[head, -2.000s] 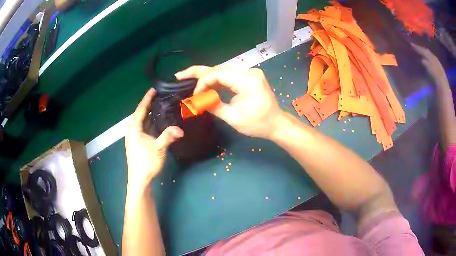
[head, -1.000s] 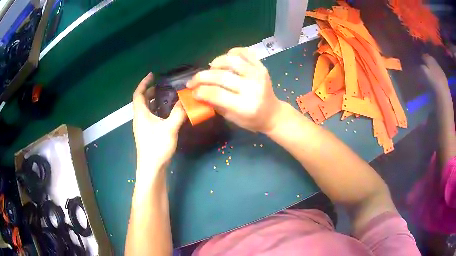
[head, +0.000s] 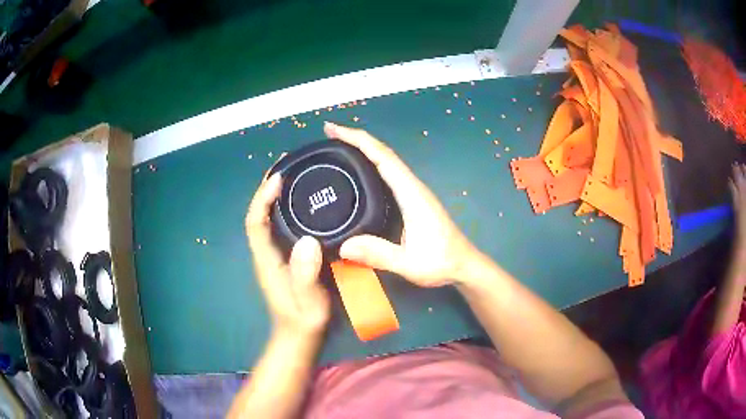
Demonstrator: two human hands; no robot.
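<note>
A round black housing (head: 325, 199) with a pale ring line and pale lettering on its end faces up over the green bench. An orange strap (head: 366, 301) sticks out from its lower side towards me, its end bent. My left hand (head: 288, 258) grips the housing from the left, thumb on the lower edge. My right hand (head: 413, 221) grips it from the right, fingers behind and thumb on the lower edge by the strap. The underside of the housing is hidden.
A pile of orange straps (head: 609, 139) lies at right. A carton (head: 123, 270) of black rings (head: 100, 286) stands at left. A pale rail (head: 327, 92) and post (head: 536, 33) border the belt. Small orange plugs dot the bench (head: 458, 319). Another person's arm (head: 732, 270) shows at far right.
The housing has turned so its lettered end shows, and it has come lower, nearer me. The strap now points towards me. My right hand has moved from the strap onto the housing's side.
</note>
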